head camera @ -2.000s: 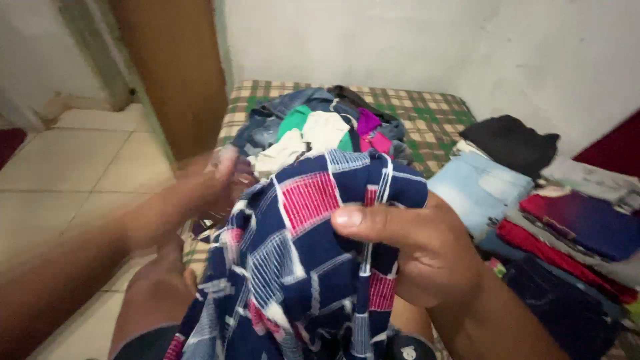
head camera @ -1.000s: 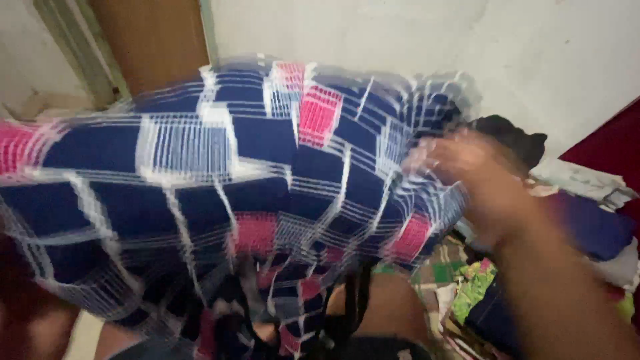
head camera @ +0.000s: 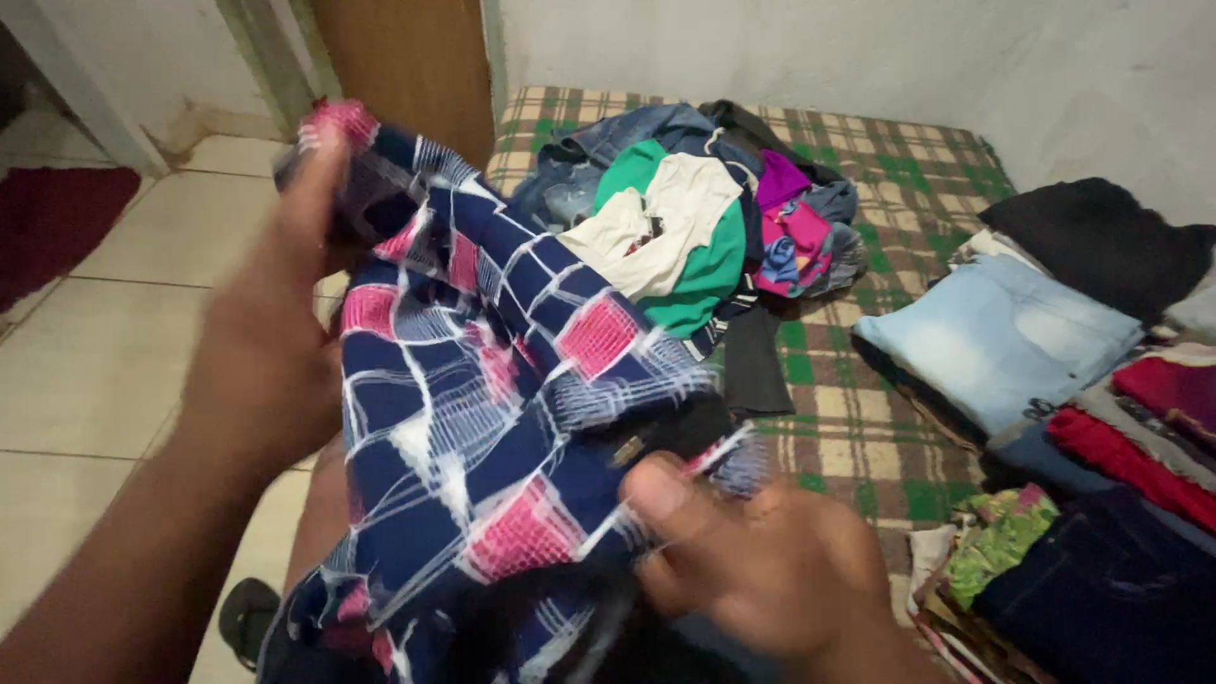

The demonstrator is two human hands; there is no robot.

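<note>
A navy garment with white lines and pink patches (head camera: pixel 494 418) hangs bunched between my two hands, over my lap. My left hand (head camera: pixel 266 323) grips its upper left end, where a pink part sticks out above the thumb; its fingers are partly hidden behind the cloth. My right hand (head camera: pixel 750 560), blurred, pinches the garment's edge at the lower right, near a black inner part that bears a small label. The garment's lower end runs out of view at the bottom.
A loose heap of clothes (head camera: pixel 665 218) lies on the plaid-covered bed (head camera: pixel 855 456). Folded light-blue jeans (head camera: pixel 1007 332), a black garment (head camera: pixel 1092 237), folded red cloth (head camera: pixel 1130 465) and dark-blue jeans (head camera: pixel 1102 589) lie at right. A dark sandal (head camera: pixel 249 622) rests on the tiled floor.
The garment was bunched two seconds ago, was spread wide across the view one second ago, and is now gathered narrower between my hands. The heap behind it shows again.
</note>
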